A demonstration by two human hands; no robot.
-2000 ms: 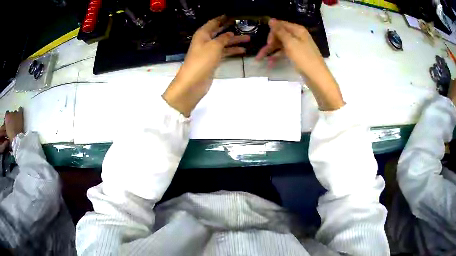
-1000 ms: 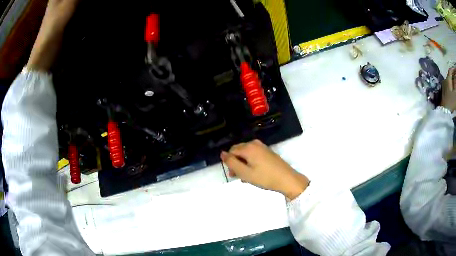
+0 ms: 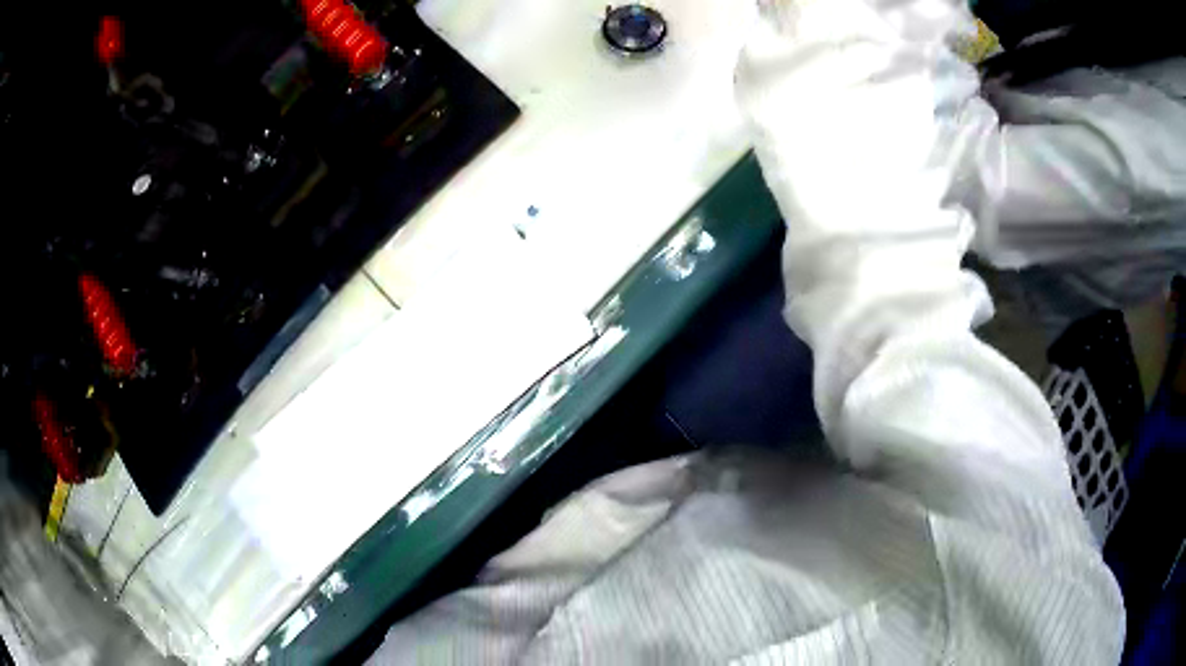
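A black clamping fixture fills the upper left. Several red clamp handles show on it, the largest near the top edge. A round watch head with a dark face and shiny rim lies on the white bench near the top. White paper lies in front of the fixture. My right sleeve reaches up to the top edge, right of the watch head; my right hand is beyond the picture. My left hand is not in view.
The green bench edge runs diagonally. Another person's white sleeve is at the right. A white mesh form stands at the lower right. A blurred grey sleeve is at the lower left; whose is unclear.
The view has turned, so the fixture now sits further left and tilted. My right hand has left the fixture's front edge and gone out at the top. My left hand has left the view.
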